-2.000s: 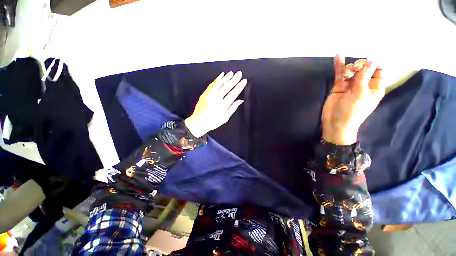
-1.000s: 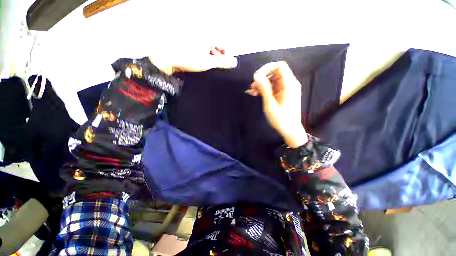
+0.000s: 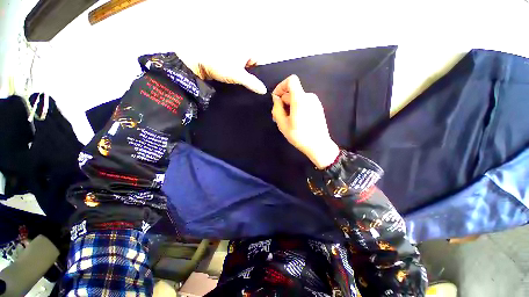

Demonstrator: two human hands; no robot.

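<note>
A large dark navy cloth (image 3: 243,127) lies in front of me, with a brighter blue folded part (image 3: 220,185) along its near side. My left hand (image 3: 229,75) is at the cloth's far edge, its thumb stretched out on the cloth and one fingertip showing at the edge. Its other fingers are hidden, so I cannot tell whether it grips the cloth. My right hand (image 3: 299,113) is just right of the left thumb, over the cloth, with finger and thumb pinched together. No needle or thread can be made out in it.
More navy cloth (image 3: 446,133) with a shiny light blue part (image 3: 464,209) spreads to the right. Black cloth pieces (image 3: 49,151) with white ties lie at the left. A wooden ruler (image 3: 113,9) and a dark oblong block (image 3: 58,16) lie at the far left of the white table (image 3: 325,29).
My left hand has moved from the middle of the cloth to its far edge. My right hand has moved left and closed in beside it. The cloth's far right corner is now uncovered.
</note>
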